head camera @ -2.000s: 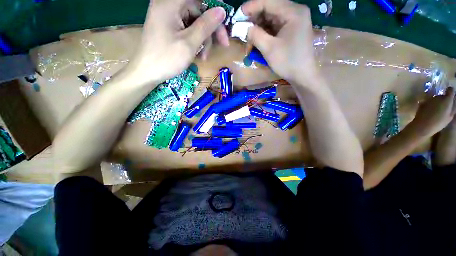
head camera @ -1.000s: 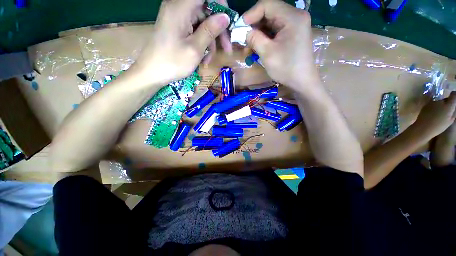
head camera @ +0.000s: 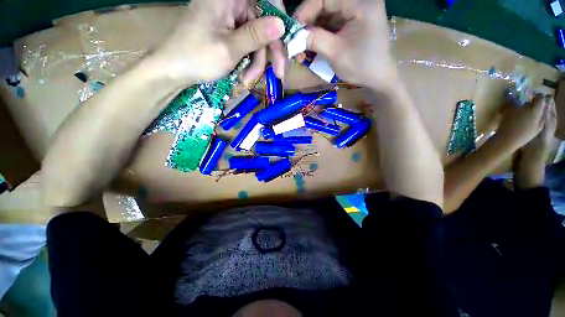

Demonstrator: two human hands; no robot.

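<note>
My left hand (head camera: 238,37) grips a green circuit board piece (head camera: 274,11) between thumb and fingers at the top centre. My right hand (head camera: 347,40) holds a white pad (head camera: 297,43) at its fingertips, against the board's lower end. A blue cell with a white patch (head camera: 322,68) shows just under my right hand; whether the fingers hold it cannot be told. Below lies a pile of blue battery cells (head camera: 282,111) with thin wires, some with white pads. Green PCB panels (head camera: 193,145) lie left of the pile, partly behind my left forearm.
The work lies on a taped cardboard sheet (head camera: 396,170) with a green belt (head camera: 427,15) beyond it. Another green panel (head camera: 461,127) lies at right, near another person's hands (head camera: 526,127). A brown box edge (head camera: 15,155) stands at the left. Blue cells sit on the belt, far right.
The whole view has shifted, so the pile and panels appear slightly higher and further left. My hands remain together at the board. More of the cell under my right hand shows, with its white patch.
</note>
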